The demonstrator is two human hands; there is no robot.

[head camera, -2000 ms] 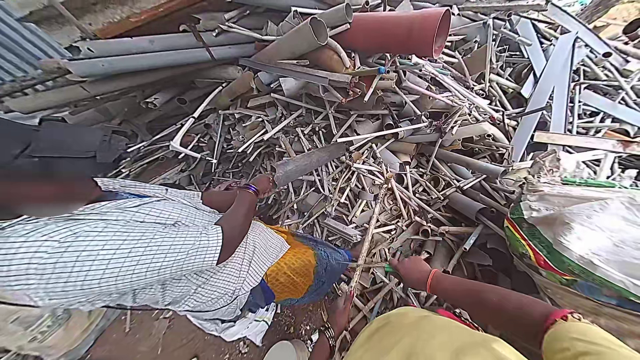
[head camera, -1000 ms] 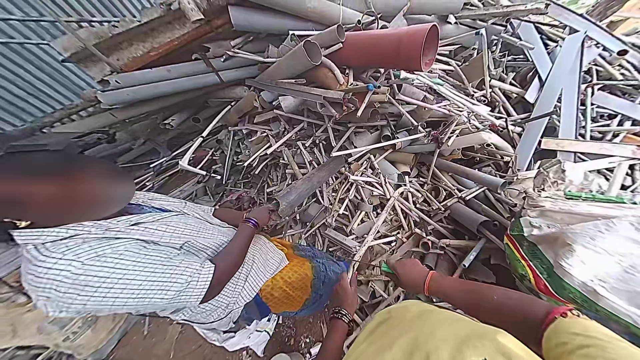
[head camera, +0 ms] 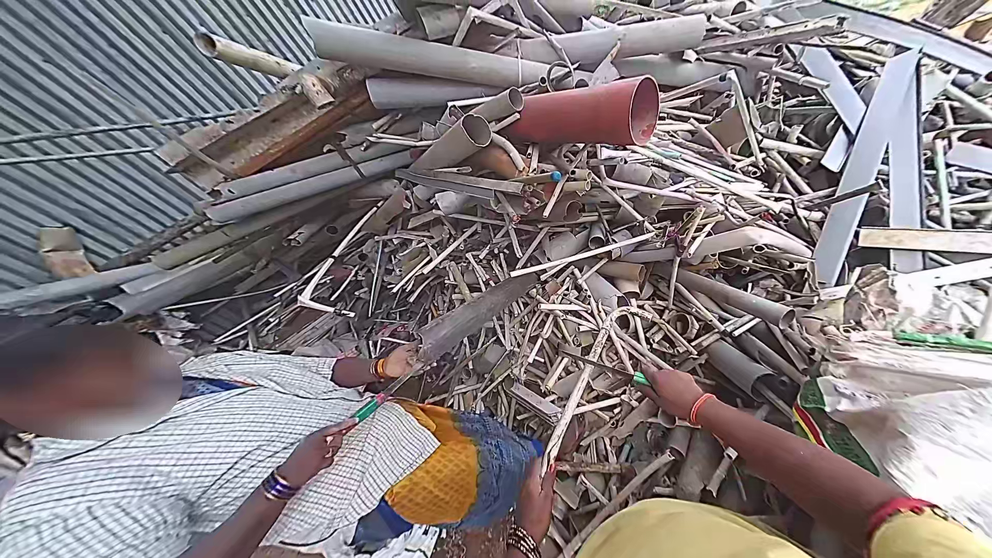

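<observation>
My left hand [head camera: 535,496], with bangles at its wrist, holds the lower end of a long, thin, dirty white pipe [head camera: 577,391] whose bent top lies over the scrap. To its right, my right hand [head camera: 676,393] is closed round the green handle of a knife [head camera: 612,370]; the thin blade points left and crosses the pipe or lies close over it. Both hands are above a heap of cut plastic pipe pieces [head camera: 496,333].
At the left a co-worker in a checked shirt [head camera: 256,434] holds a wide grey pipe piece [head camera: 473,318] and a green-handled blade [head camera: 370,407]. A large red pipe [head camera: 581,114] lies atop the heap. White sacks [head camera: 914,411] stand at the right, corrugated sheeting [head camera: 93,101] at upper left.
The knife has moved up and right from my left hand, and its blade now shows. The co-worker's second hand, with a green-handled blade, has come into sight. The view has shifted.
</observation>
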